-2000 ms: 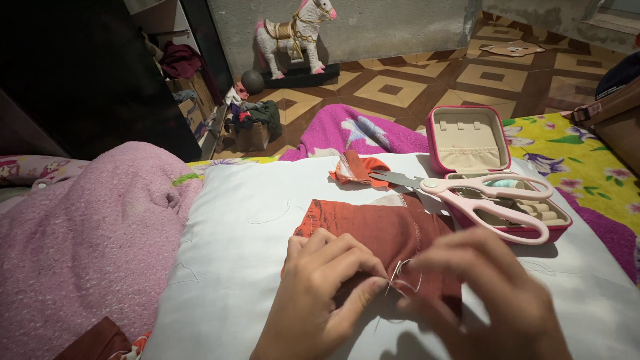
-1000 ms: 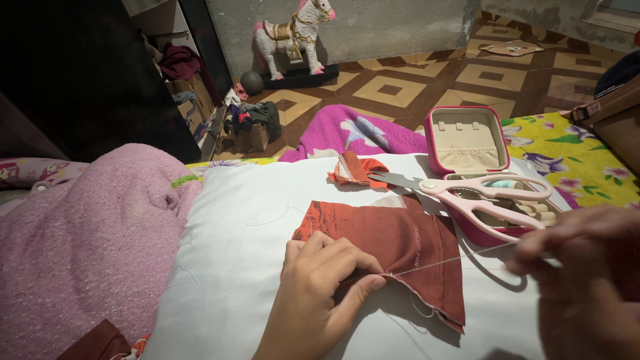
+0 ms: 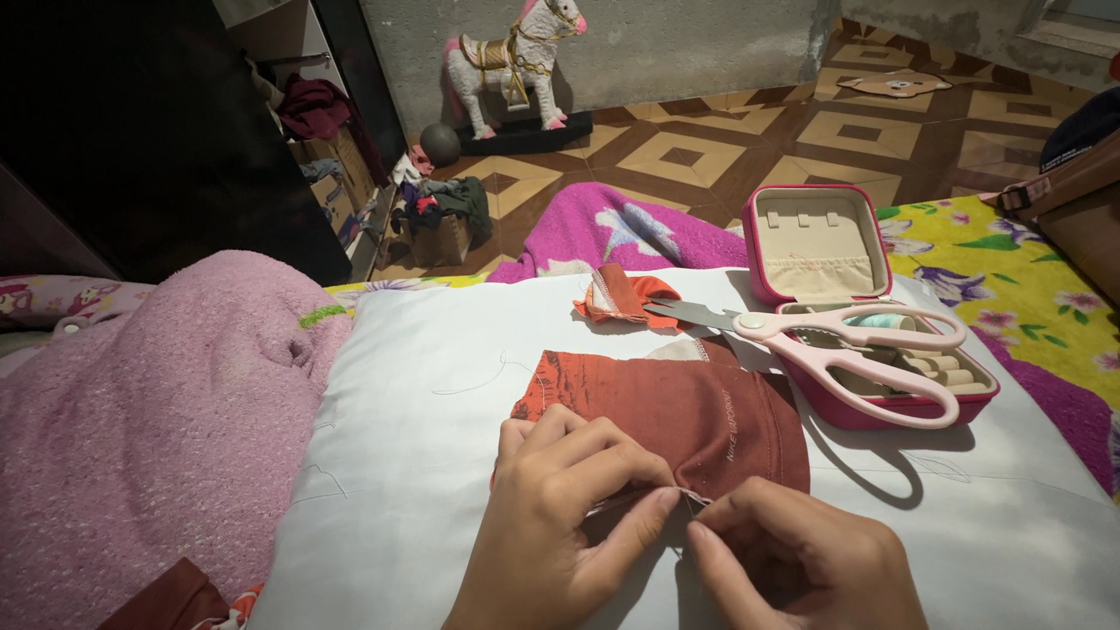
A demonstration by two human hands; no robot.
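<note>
A rust-red fabric piece (image 3: 647, 402) with small lettering lies on a white pillow (image 3: 394, 420). My left hand (image 3: 577, 507) pinches its near edge between thumb and fingers. Close to the right of those fingertips, my right hand (image 3: 796, 560) holds what looks like a thin needle at the same edge. Pink-handled scissors (image 3: 814, 337) rest across an open red sewing case (image 3: 971, 411), which holds thread spools (image 3: 941, 367). The scissors' blades point left to a crumpled orange-red scrap (image 3: 621, 293). Loose thread (image 3: 481, 385) lies on the pillow left of the fabric.
A pink fleece blanket (image 3: 175, 420) is heaped at the left, and a purple one (image 3: 604, 232) lies beyond the pillow. Yellow floral cloth (image 3: 1006, 271) and a brown bag (image 3: 1081, 206) are at the right. A toy horse (image 3: 507, 74) stands on the floor behind.
My right hand was drawn out to the right with a taut thread one second ago. Now it is back at the fabric edge beside my left hand, which keeps its hold.
</note>
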